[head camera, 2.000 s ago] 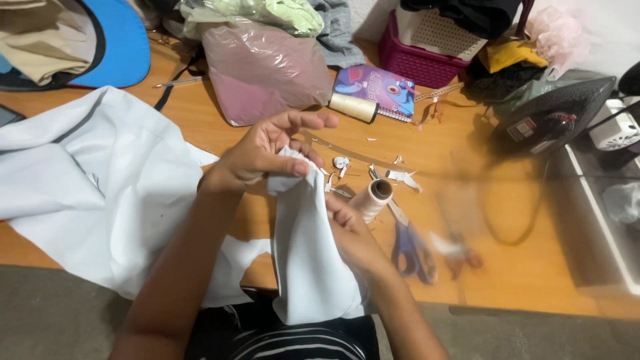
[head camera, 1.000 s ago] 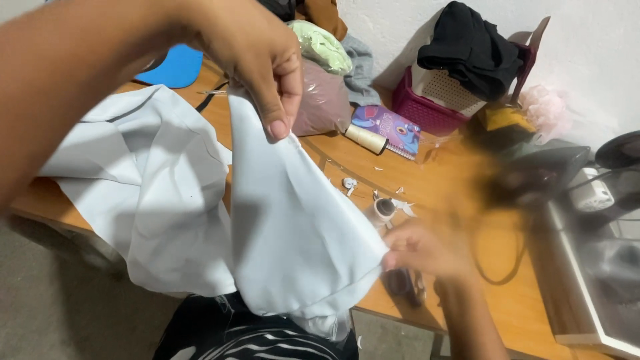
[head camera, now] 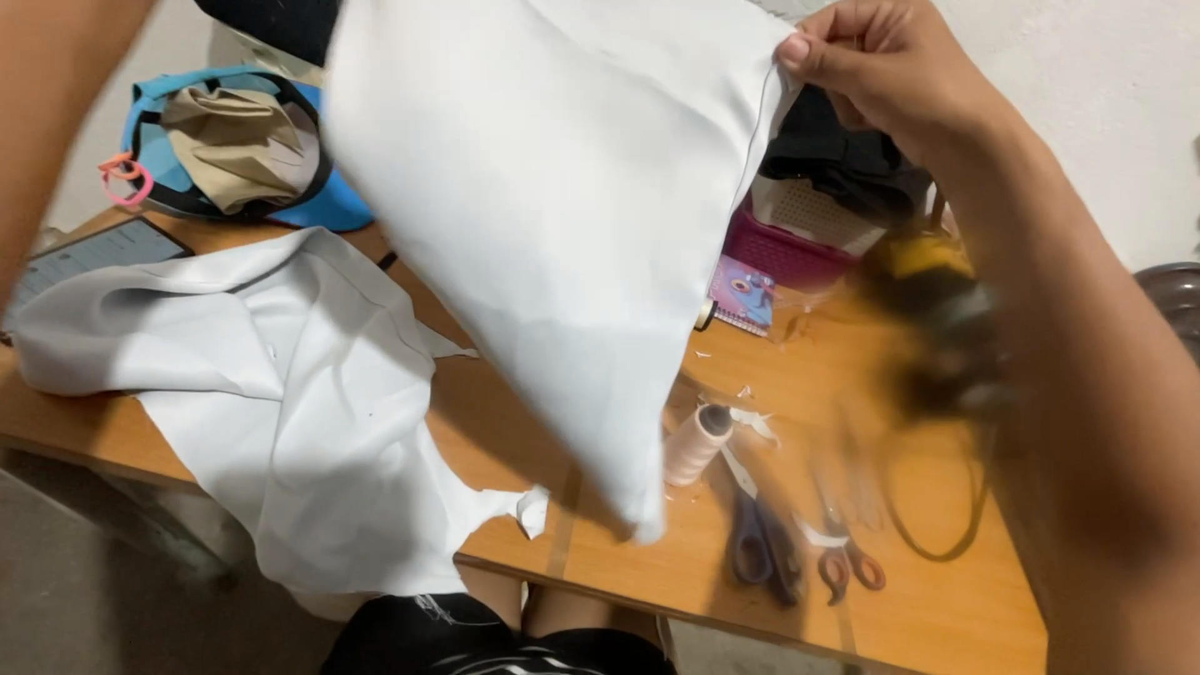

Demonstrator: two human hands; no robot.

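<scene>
My right hand (head camera: 877,70) pinches the edge of a white fabric piece (head camera: 562,187) between thumb and fingers, at the upper right. The cloth hangs down over the table and narrows to a low corner. My left forearm (head camera: 70,103) rises at the upper left; the left hand itself is out of frame. More white fabric (head camera: 328,403) lies crumpled at the table's left. A cone of pale pink thread (head camera: 696,448) stands right of the hanging corner, beside dark-handled scissors (head camera: 757,553) and smaller orange-handled scissors (head camera: 848,562).
A blue cap (head camera: 323,202) holding beige cloth and a tablet-like screen device (head camera: 103,253) are at the back left. A magenta basket (head camera: 787,248) with black cloth and a spiral notebook (head camera: 743,295) are behind. Fabric scraps (head camera: 755,422) and a cord loop (head camera: 937,553) lie on the right.
The white piece was gathered low between both hands, and is now held up and spread out. My right hand has risen from low on the cloth to its upper right edge.
</scene>
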